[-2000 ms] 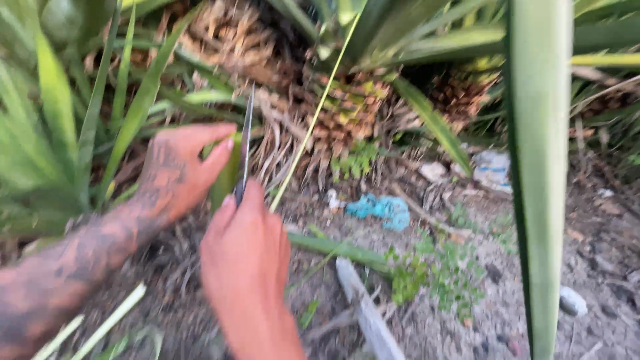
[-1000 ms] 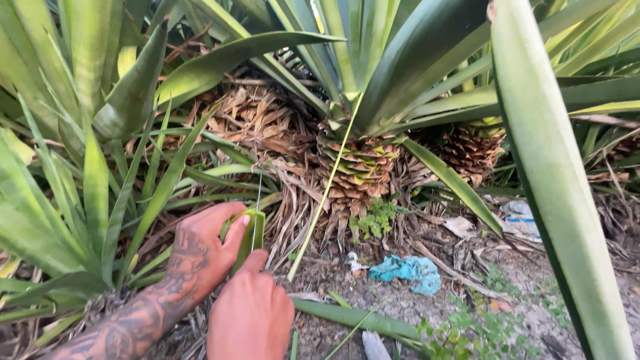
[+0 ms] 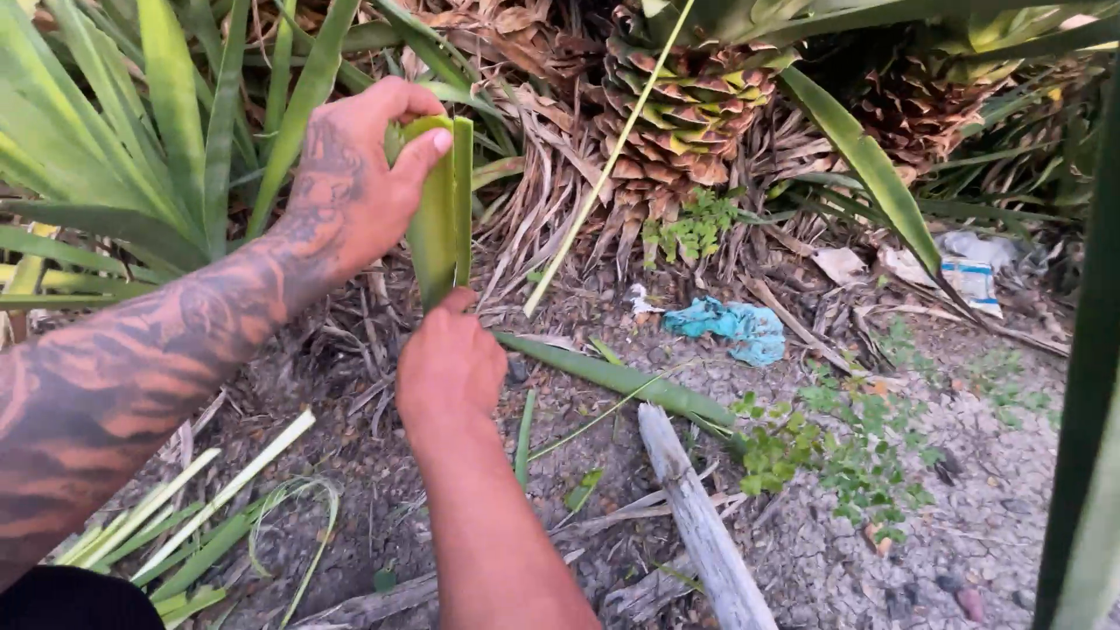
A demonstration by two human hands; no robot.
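Note:
My left hand (image 3: 376,166) grips the upper end of an upright piece of green agave-like leaf (image 3: 437,210), with the thumb across its face. A lengthwise slit parts a narrow strip on the leaf's right side. My right hand (image 3: 451,359) is closed at the lower end of the slit, where a small glint of the knife blade (image 3: 456,273) shows. The knife's handle is hidden inside my right fist. Cut leaf strips (image 3: 223,494) lie on the soil at the lower left.
A weathered wooden stake (image 3: 704,525) lies at the lower centre, near a cut green leaf (image 3: 621,381). Crumpled turquoise plastic (image 3: 731,328) and other litter (image 3: 967,271) lie farther right. A scaly plant trunk (image 3: 687,114) stands behind, and a large leaf (image 3: 1089,420) crosses the right edge.
My right hand has moved down along the leaf, away from my left hand. The slit now runs down the leaf, and the long blade visible earlier is mostly hidden.

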